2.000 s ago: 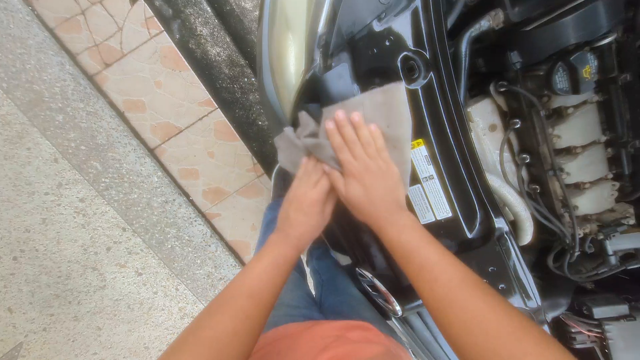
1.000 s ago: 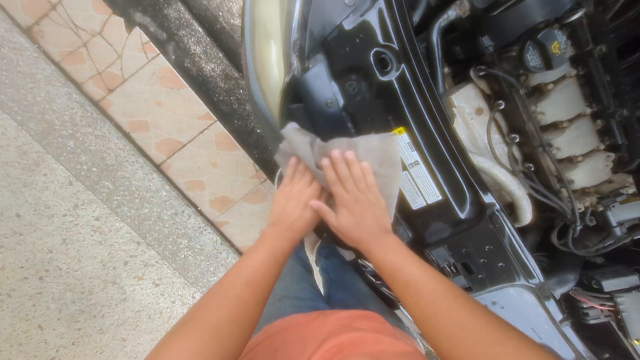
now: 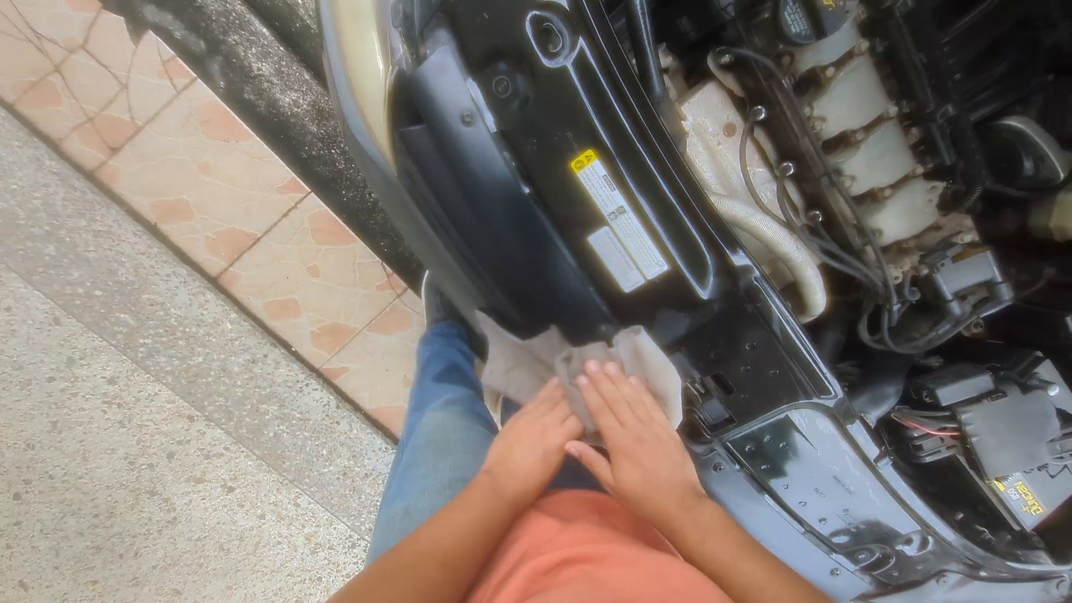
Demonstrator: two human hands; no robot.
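Observation:
A grey cloth lies bunched on the black front panel of a car, close to my body. My right hand presses flat on the cloth's right part, fingers pointing up the panel. Beside it, my left hand rests on the cloth's lower edge, its fingertips touching the fabric near my right hand. Both palms are hidden, so any grip on the cloth cannot be made out. Above the cloth, the panel bears a white and yellow label.
An open engine bay with a pale corrugated hose and a battery is at right. A headlight borders the panel's upper left. Tiled floor and a dark ledge lie at left.
Both hands and the cloth have moved down the panel toward my body, from beside the label to below it. The cloth now lies more bunched.

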